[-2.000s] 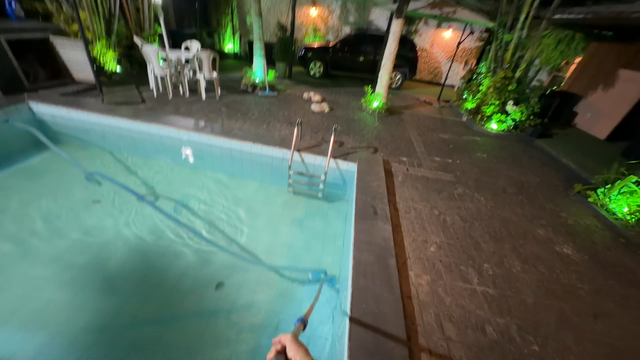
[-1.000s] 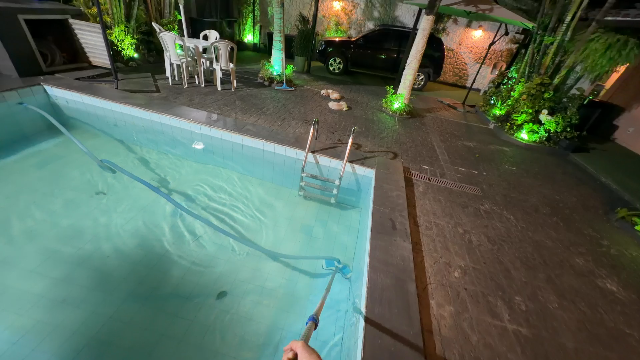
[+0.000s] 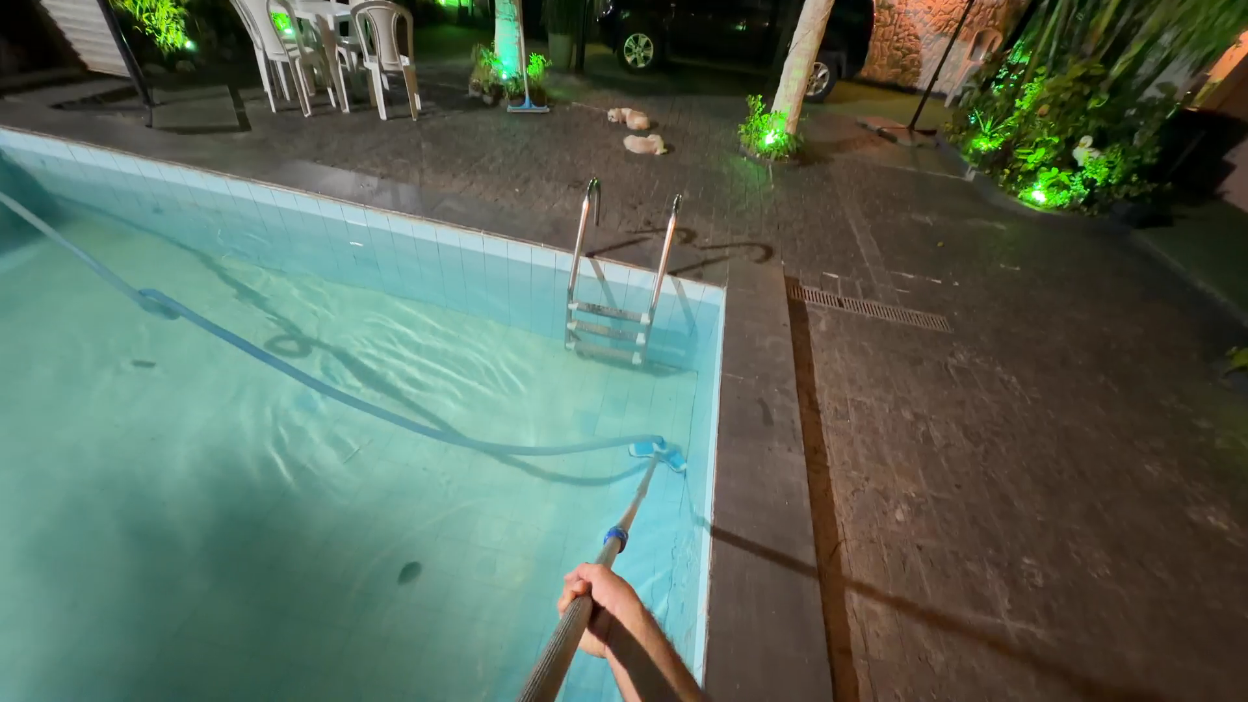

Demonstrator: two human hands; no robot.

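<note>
My right hand is closed around a long telescopic pole, below its blue locking collar. The pole runs forward into the pool, down to a blue pool vacuum head under the water near the right-hand tiled wall. A pale blue suction hose joins the head and curves away to the far left, with a cuff partway along it. The hose casts a shadow on the pool floor. My left hand is out of view.
A metal pool ladder stands at the far wall near the corner. Dark stone coping edges the pool, beside a drain grate. Beyond are two pale animals lying down, white plastic chairs, a tree trunk and a dark car.
More of my right hand and forearm has come into view, still on the pole. The view has tilted downward. Any small movement of the vacuum head is hard to tell.
</note>
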